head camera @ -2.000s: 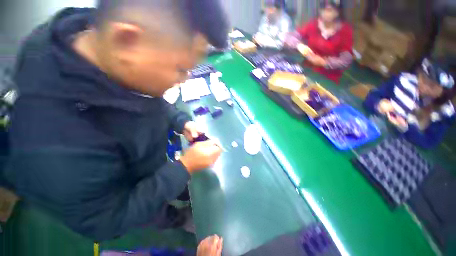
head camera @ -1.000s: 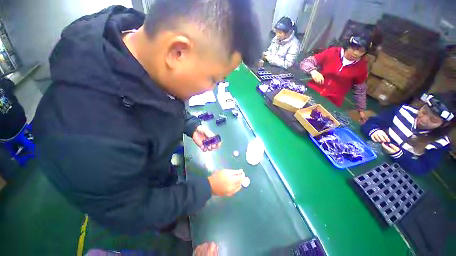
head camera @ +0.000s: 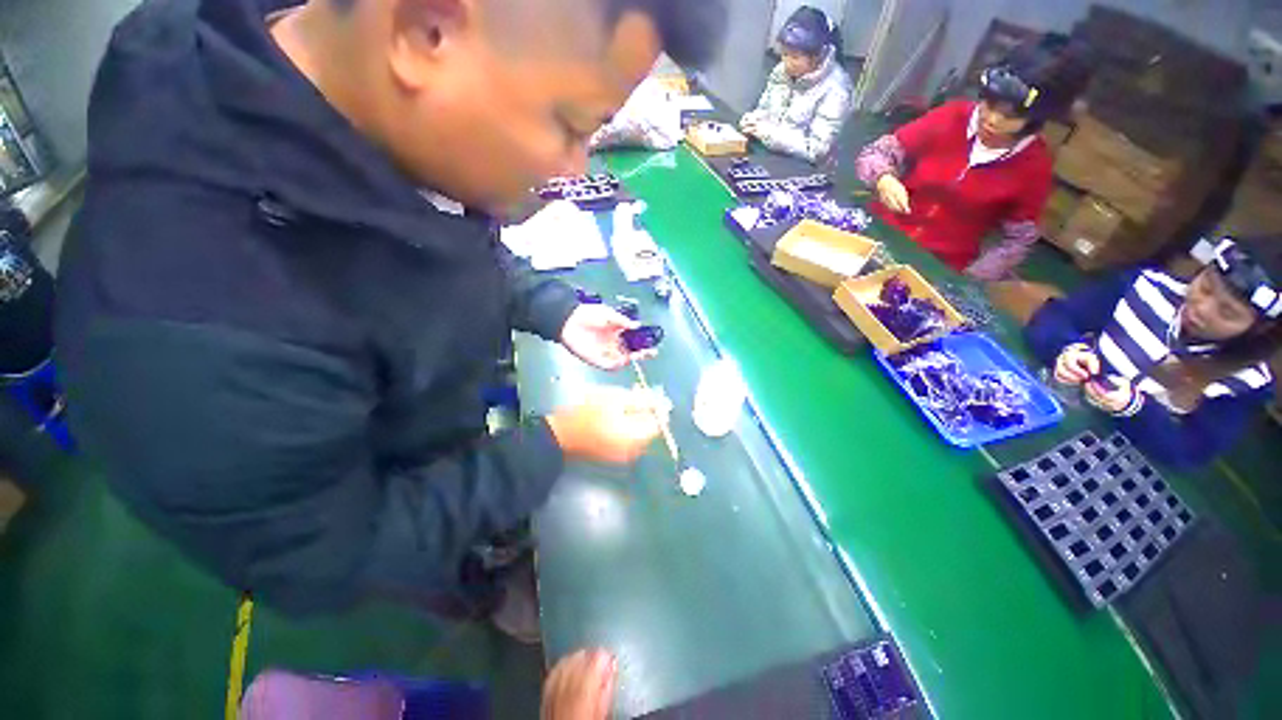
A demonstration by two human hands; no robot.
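Note:
One bare hand, apparently my left hand [head camera: 579, 686], shows at the bottom edge by the bench's near side. It is cut off and blurred, and I cannot tell if it holds anything. My right hand is not in view. A person in a dark jacket [head camera: 281, 352] holds a small dark purple housing [head camera: 641, 338] in one hand and a thin yellowish brush [head camera: 669, 435] in the other, one end close to the housing. A small white disc [head camera: 692, 481] lies on the dark green bench [head camera: 703, 605], near a white bottle [head camera: 719, 398].
A dark mat with dark housings [head camera: 869, 682] is at the bottom right. Beyond the green belt [head camera: 900, 485] are a blue tray [head camera: 1040, 408], cardboard trays [head camera: 820, 253] and a black grid tray [head camera: 1097, 513]. White paper [head camera: 555, 235] lies at the far left. Several people sit across the belt.
The dark-jacketed person's brush hand has moved from the white disc back towards the housing. The housing is now raised farther up in the view. My visible hand has risen slightly at the bottom edge.

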